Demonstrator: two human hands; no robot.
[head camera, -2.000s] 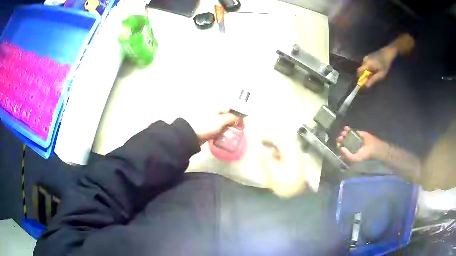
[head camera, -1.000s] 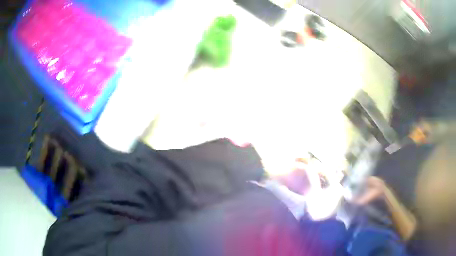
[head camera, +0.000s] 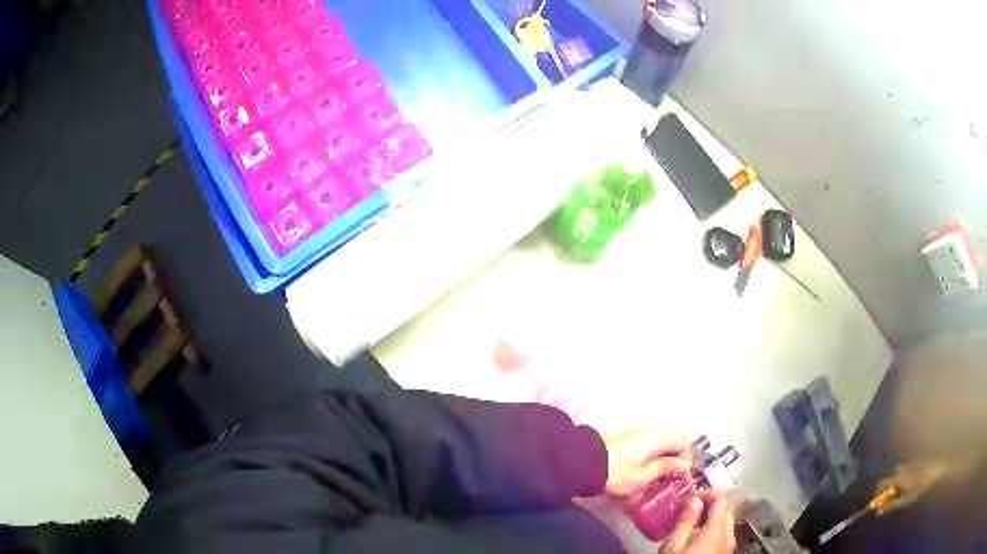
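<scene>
A glossy pink moulded part (head camera: 658, 506) is low in the view, at the near side of the bench. It is against a grey metal block with two short posts (head camera: 715, 465). My left hand (head camera: 647, 460) comes from a dark sleeve and its fingers grip the top of the part. My right hand (head camera: 706, 526) is cut off by the bottom edge, with its fingers on the part's right side. The fingers hide where part and metal meet.
A blue tote (head camera: 265, 265) with rows of pink parts stands upper left beside a white roll (head camera: 455, 243). A green bottle (head camera: 601, 213), phone (head camera: 689, 165) and black rounded objects lie beyond. Metal inserts (head camera: 814, 433) and another person's hand with an orange-handled screwdriver (head camera: 882, 498) are right.
The view has swung, so the tote shows larger and the bench lower right. My left hand, earlier mid-bench with the pink part, is now at the near side with my right hand joining it.
</scene>
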